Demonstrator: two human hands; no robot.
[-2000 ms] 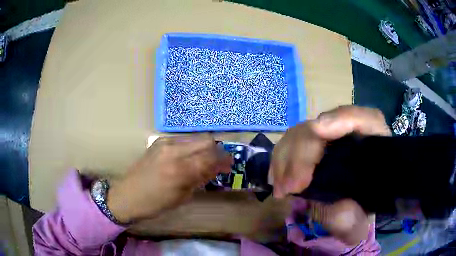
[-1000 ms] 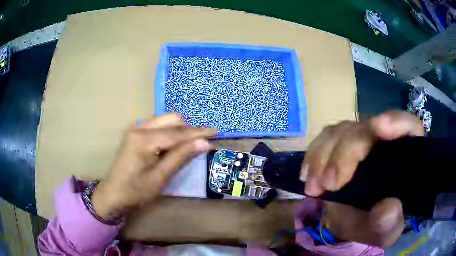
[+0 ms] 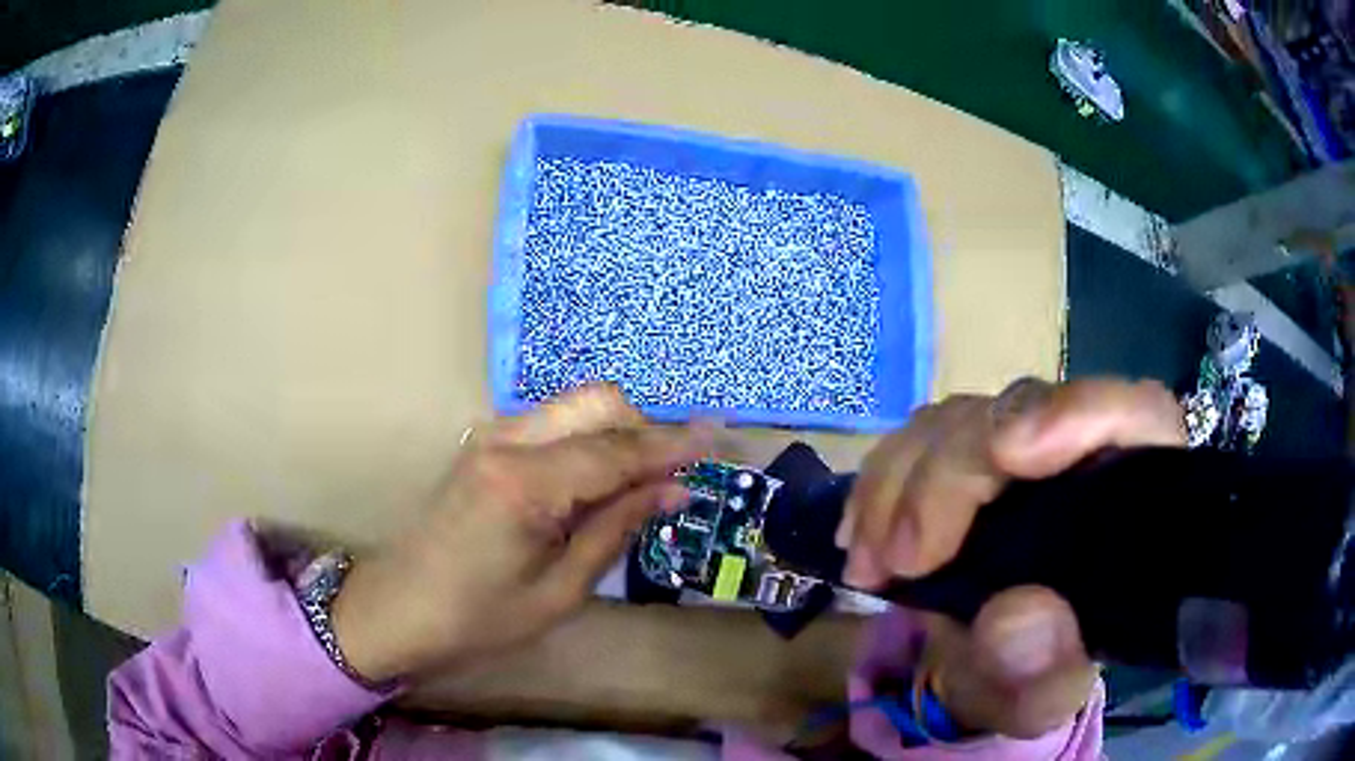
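The unit, a rounded shell with a green circuit board and a yellow block (image 3: 728,577), lies below the blue screw tray. My left hand (image 3: 535,513) is over the unit's upper left part, thumb and forefinger close together; whether a screw is between them cannot be told. My right hand (image 3: 988,491) is closed around the thick black electric screwdriver (image 3: 1174,535), held sideways with its front end at the unit's right side. The bit's tip is hidden. Dark pads (image 3: 803,468) show beside the unit.
The blue screw tray (image 3: 918,298), full of tiny silvery screws, lies on brown cardboard (image 3: 297,223). More units (image 3: 1230,387) sit on the dark surface at right. A white piece (image 3: 1088,79) lies on the green belt. Another unit (image 3: 12,112) is cut off at the left edge.
My left hand has moved right, from left of the unit to over its upper left part. My right hand and the screwdriver have shifted slightly left. The camera view has shifted a little.
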